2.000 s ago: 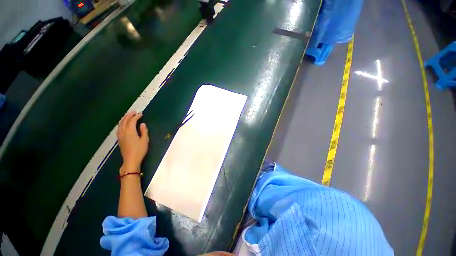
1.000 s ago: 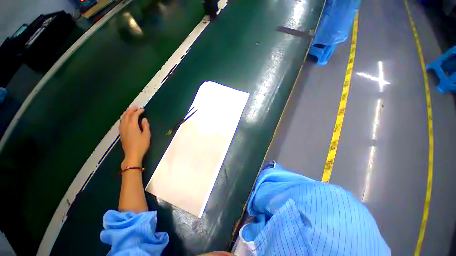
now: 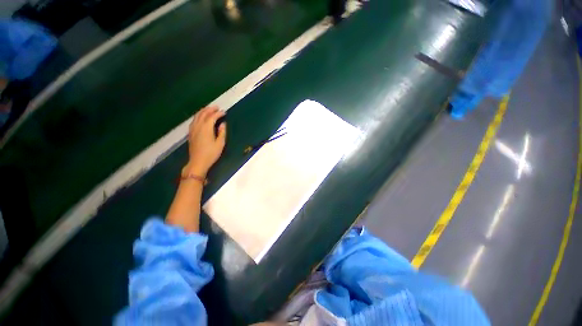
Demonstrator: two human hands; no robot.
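A white sheet (image 3: 284, 181) lies flat and slanted on the dark green bench mat (image 3: 376, 83). Dark tweezers (image 3: 268, 140) with a yellowish mark near one end lie across the sheet's upper left edge, untouched. My left hand (image 3: 207, 141) rests on the white edge rail (image 3: 153, 149), left of the sheet and tweezers. Its fingers are slightly bent, thumb apart, and it holds nothing that I can see. My right hand is at most a blurred sliver of skin at the bottom edge, so its state cannot be seen.
The green conveyor (image 3: 102, 95) runs beyond the rail. A blue sleeve (image 3: 25, 48) of another person shows at the upper left. Blue cloth (image 3: 510, 51) hangs at the bench's far right side. The grey floor (image 3: 440, 165) has yellow lines.
The view has swung, so the bench and sheet appear more slanted. A blue sleeve has come into view at the upper left. My left hand stays on the rail.
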